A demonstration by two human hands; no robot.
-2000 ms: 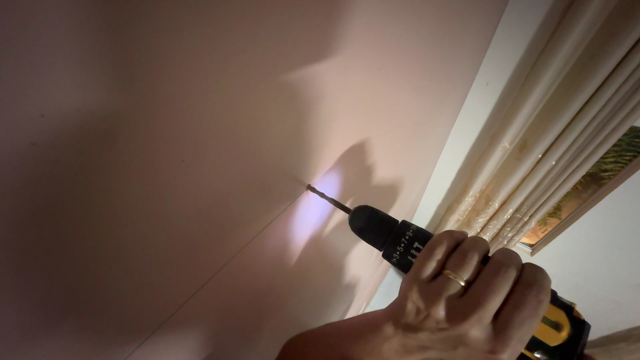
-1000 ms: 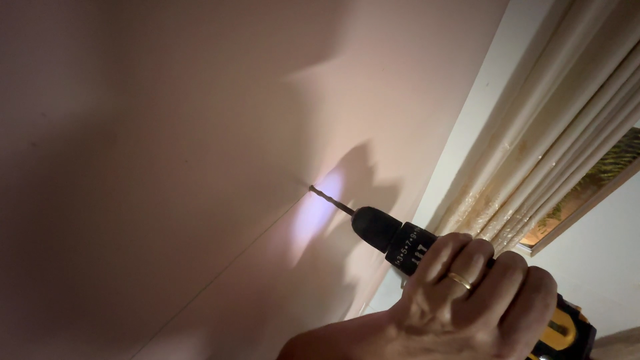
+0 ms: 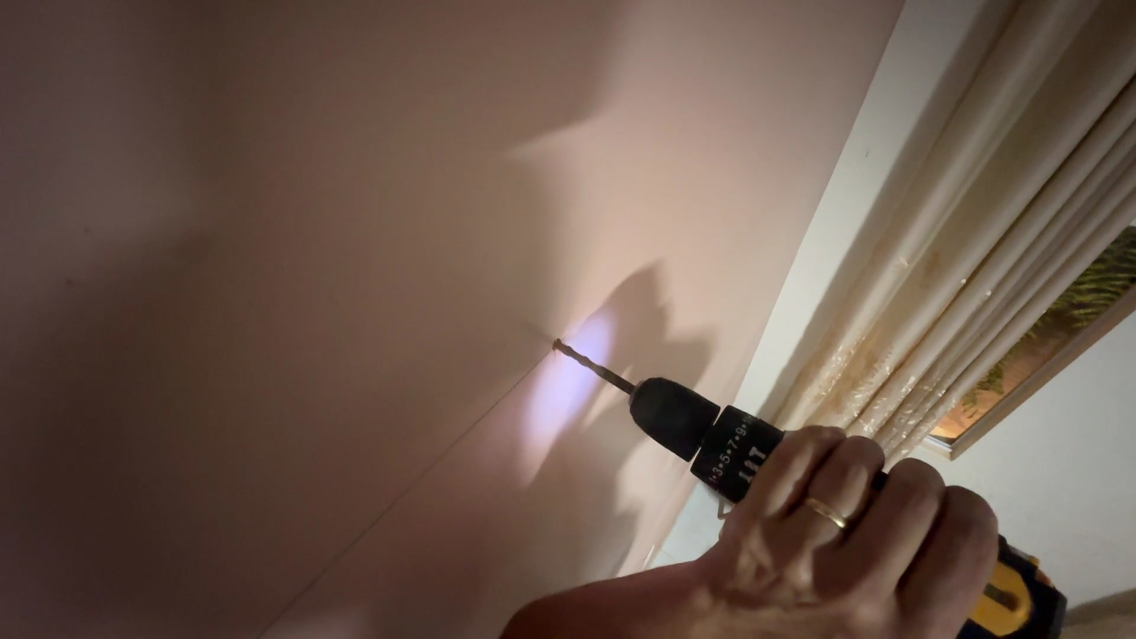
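Note:
My left hand point(image 3: 852, 532), with a gold-coloured ring on one finger, is wrapped over the body of a black and yellow cordless drill point(image 3: 1007, 595). The drill's black chuck point(image 3: 674, 417) points up and left, and numbers ring the collar behind it. A twist drill bit point(image 3: 593, 366) sits in the chuck, its tip at the pinkish wall point(image 3: 373, 222). From the tip a thin dark line point(image 3: 399, 497) runs down to the lower left. A bluish patch of light lies on the wall beside the bit. The drill's handle is hidden, and my right hand is not in view.
Cream curtains point(image 3: 967, 204) hang in folds at the right, near a pale wall strip point(image 3: 843, 213). Partly behind them is a framed picture point(image 3: 1038, 355) with green and orange tones. Shadows of the drill and hand fall across the pinkish wall.

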